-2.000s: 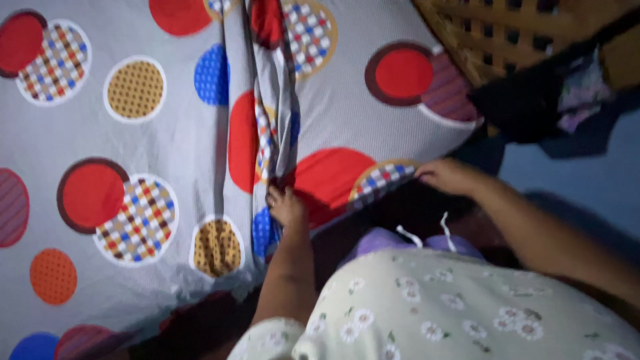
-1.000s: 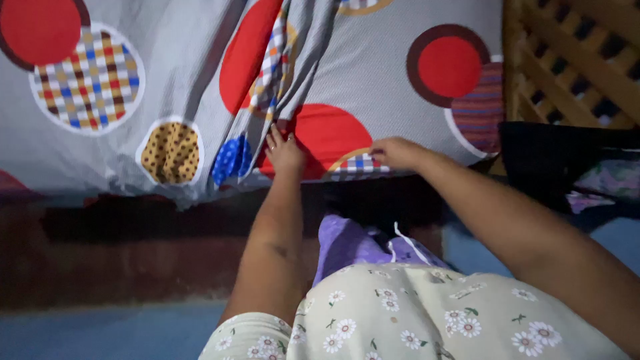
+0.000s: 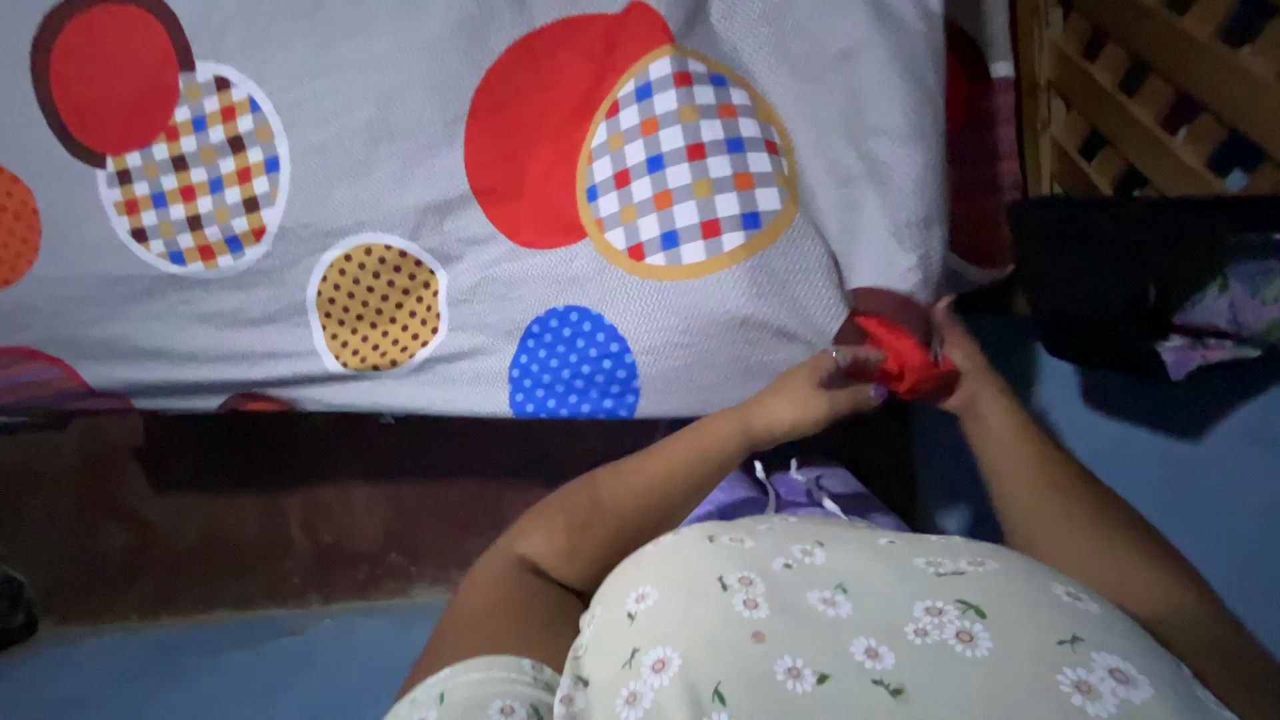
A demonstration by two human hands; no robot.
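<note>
A grey bedsheet (image 3: 470, 300) printed with red, blue, tan and checked circles covers the bed. At the bed's near right corner, my left hand (image 3: 815, 395) pinches a bunched red part of the sheet between thumb and fingers, a ring on one finger. On the other side of the same bunch, my right hand (image 3: 960, 360) has its fingers on the cloth, with the thumb raised along the corner edge; its grip is partly hidden and blurred. The sheet hangs down over the bed's near side.
A wooden lattice (image 3: 1150, 100) stands at the upper right. Below it lies dark cloth (image 3: 1090, 300) beside a floral cloth (image 3: 1225, 310). A dark reddish bed base (image 3: 300, 530) runs under the sheet, above a blue floor (image 3: 250, 660).
The sheet's gathered folds are now spread flatter over the bed. Both hands have come together at the corner, where the cloth is bunched; the left hand moved right.
</note>
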